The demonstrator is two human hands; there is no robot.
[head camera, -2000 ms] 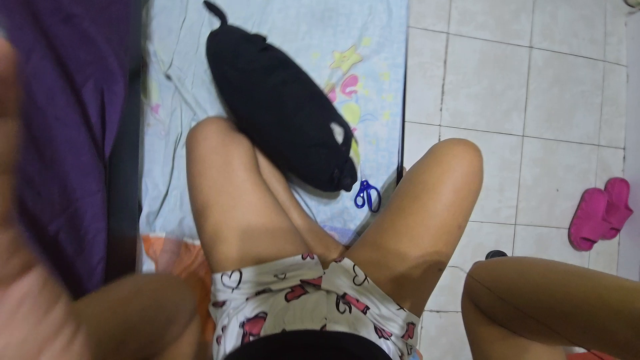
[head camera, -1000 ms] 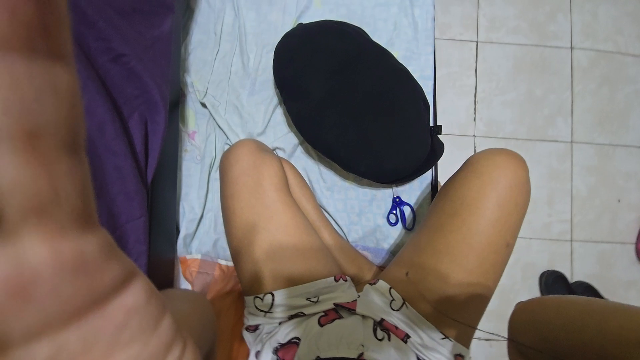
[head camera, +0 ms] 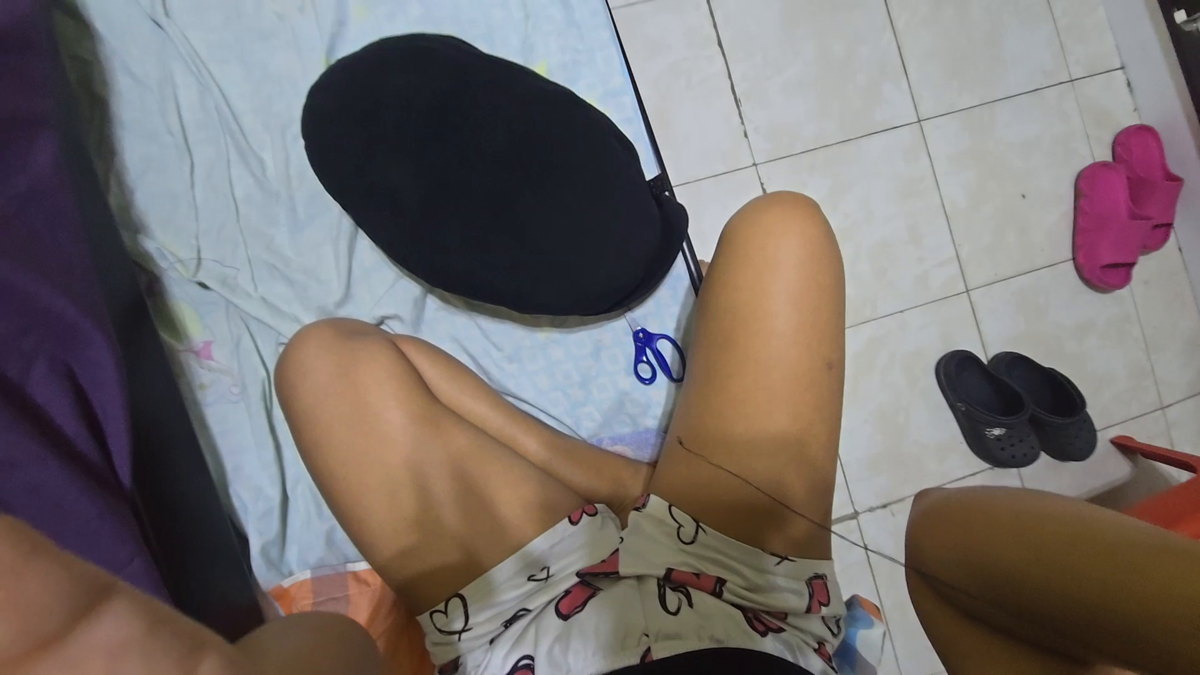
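A blurred part of my left hand [head camera: 89,600] is close to the camera at the lower left; its fingers are not clear, and nothing can be made out in it. My right hand is not in view. A black oval padded fabric item [head camera: 487,178], like a cushion or bag, lies on the light blue patterned sheet [head camera: 234,206] beyond my bent legs. Near its lower edge are blue-handled scissors [head camera: 647,354], beside my right thigh, with their blades mostly hidden. A thin dark strand [head camera: 787,511] runs across that thigh to a limb at the lower right.
Purple cloth [head camera: 56,309] hangs along the left side. Right of the bed edge is a tiled floor [head camera: 872,206] with pink slides [head camera: 1111,225] and black clogs [head camera: 994,412]. Part of a red object [head camera: 1167,502] and a bare limb [head camera: 1050,581] occupy the lower right.
The black item has turned from a narrow side view to its broad oval face. The blurred hand and forearm, large at the left earlier, are now low in the left corner. The view has shifted.
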